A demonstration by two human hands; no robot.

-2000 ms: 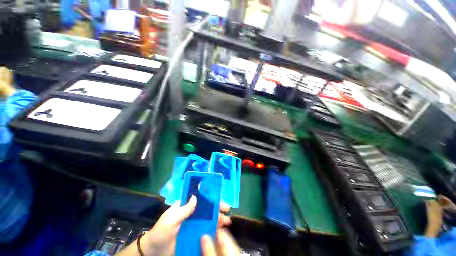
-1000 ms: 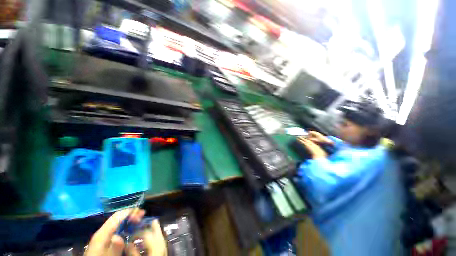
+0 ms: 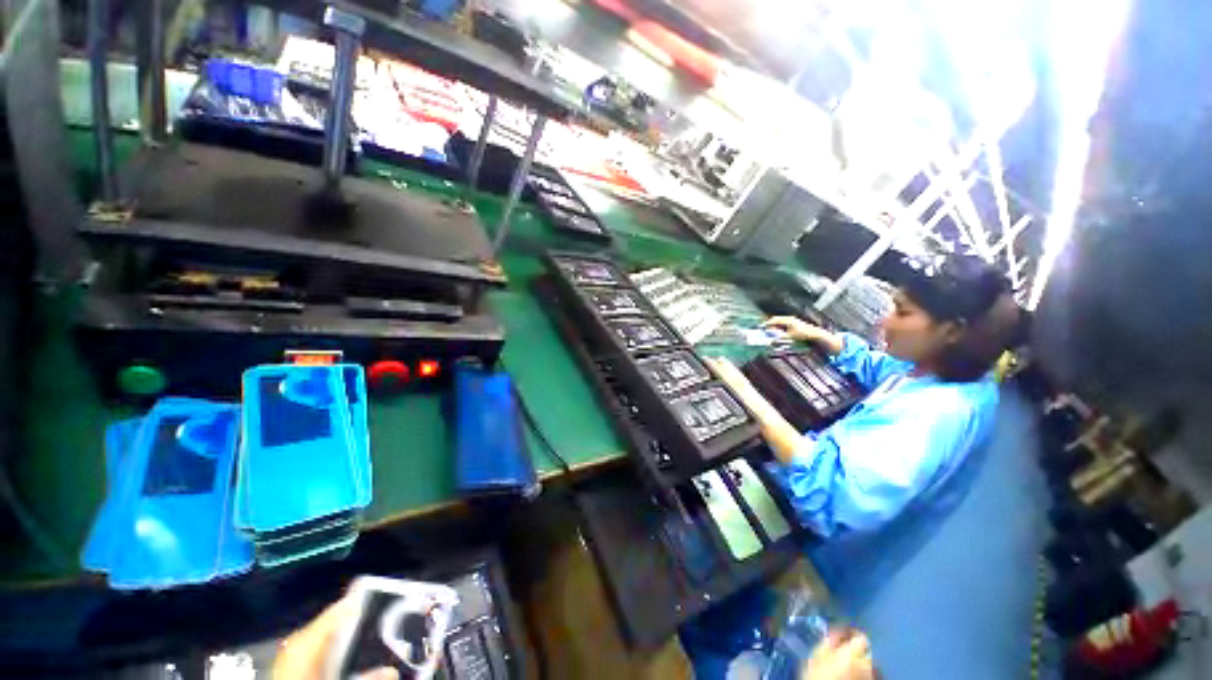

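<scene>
My left hand (image 3: 316, 651), cut off by the bottom edge, holds a phone-shaped piece (image 3: 394, 630) with a dark face, a pale shiny rim and a camera opening at its top. My right hand (image 3: 840, 658) is small and cut off at the bottom right, its fingers beside crumpled, clear bluish film (image 3: 798, 627); I cannot tell whether it grips the film. Light-blue phone-shaped pieces lie in two piles, a left pile (image 3: 180, 511) and a right pile (image 3: 306, 458), at the bench's front edge.
The black press (image 3: 286, 213) stands behind the piles, with a dark-blue film pile (image 3: 489, 432) at its right. A long black tray of open phones (image 3: 651, 352) runs along the right. Pale-green panels (image 3: 744, 508) lie nearer. A blue-smocked person (image 3: 904, 432) works at the right.
The view has swung right, bringing the neighbouring person into view. The light-blue piece held earlier is no longer in my hands. My right hand has moved away from my left, far to the right.
</scene>
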